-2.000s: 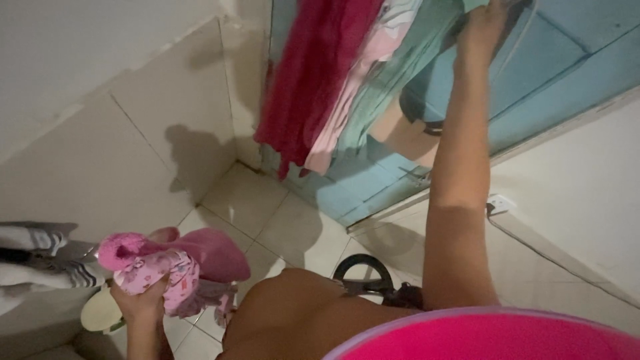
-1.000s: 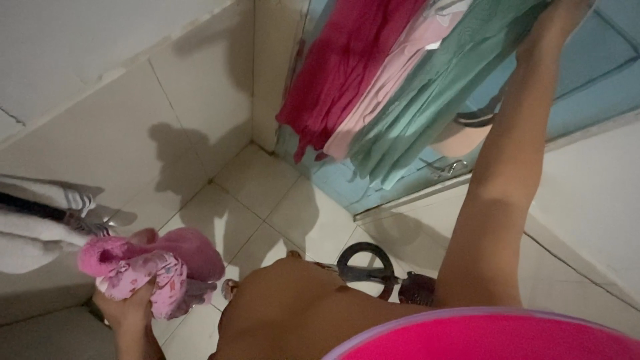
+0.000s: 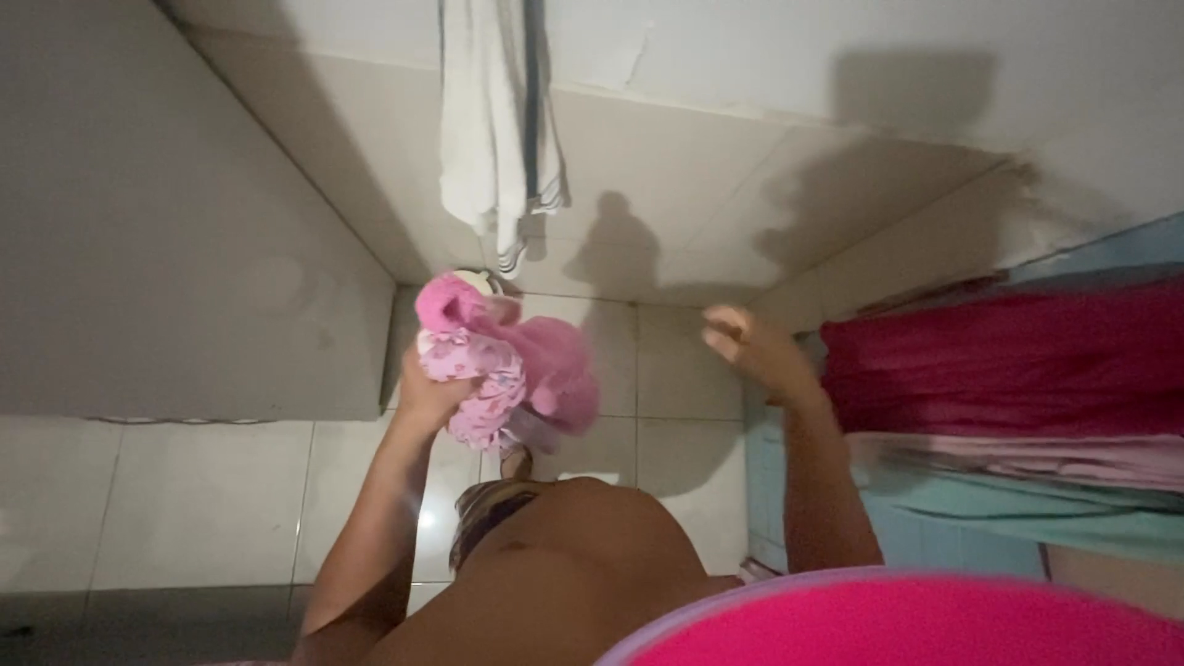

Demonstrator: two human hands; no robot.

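Observation:
My left hand (image 3: 433, 393) is closed around a bundle of pink cloths, a patterned light pink fabric (image 3: 486, 370) together with a fluffy plain pink cloth (image 3: 560, 365). My right hand (image 3: 754, 347) is raised over the tiled floor with its fingers partly curled; it is blurred, and nothing shows in it. Just to the right of that hand hang a dark red cloth (image 3: 999, 361), a light pink cloth (image 3: 980, 460) and a green cloth (image 3: 1045, 513). Beyond the bundle, white cloths with striped ends (image 3: 486, 120) hang by the wall.
A grey panel (image 3: 203, 240) stands at the left. Pale tiles (image 3: 222, 499) cover the floor. A light-coloured container (image 3: 476, 282) is partly hidden behind the bundle. Blue panelling (image 3: 967, 546) lies behind the hanging cloths. A bright pink rounded thing (image 3: 906, 620) fills the lower right edge.
My right hand, earlier up at the hanging green cloth, has come away from it. My left hand keeps its hold on the pink bundle. The view has swung left.

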